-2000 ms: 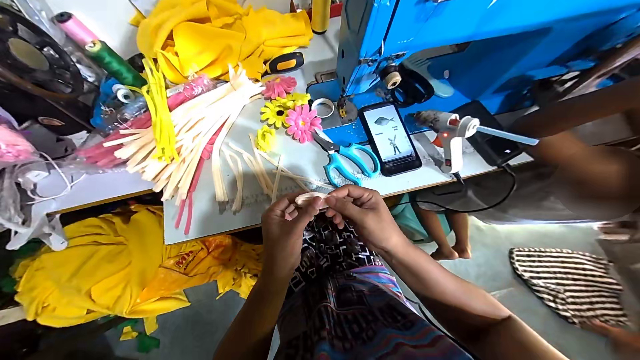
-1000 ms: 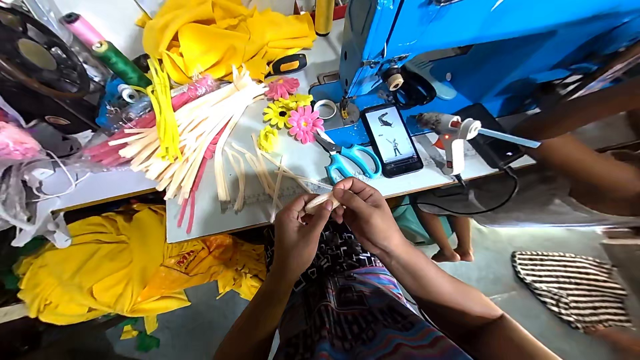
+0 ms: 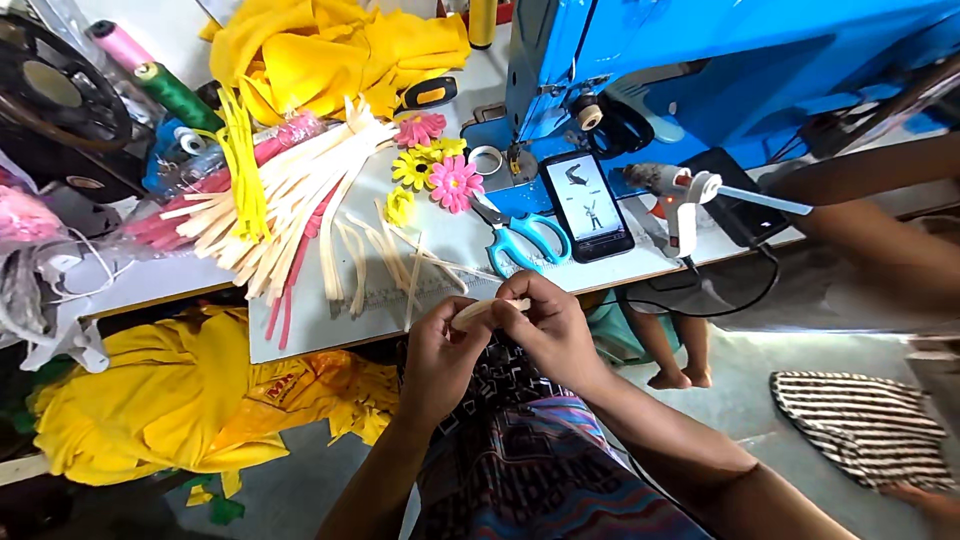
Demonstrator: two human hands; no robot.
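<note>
Between my left hand (image 3: 450,345) and my right hand (image 3: 544,326), a small folded piece of cream fabric strip (image 3: 476,311) is pinched over my lap, at the table's front edge. The fingers of both hands close on it. Just beyond them lie loose cream strips (image 3: 390,255) and blue-handled scissors (image 3: 529,240). A large bundle of cream strips (image 3: 292,202), with yellow strips (image 3: 244,172) across it, is at the left. Pink and yellow artificial flowers (image 3: 455,184) sit behind the scissors, beside a roll of tape (image 3: 486,160).
A blue sewing machine (image 3: 675,52) stands behind a lit phone (image 3: 586,206). A hot glue gun (image 3: 679,202) with its cord is at the right edge. Another person's arm (image 3: 862,217) reaches in there. Yellow cloth (image 3: 165,405) hangs below the table; thread spools (image 3: 176,97) stand back left.
My fingers have shifted a little around the cream piece, which both hands still hold. The picture on the phone has changed.
</note>
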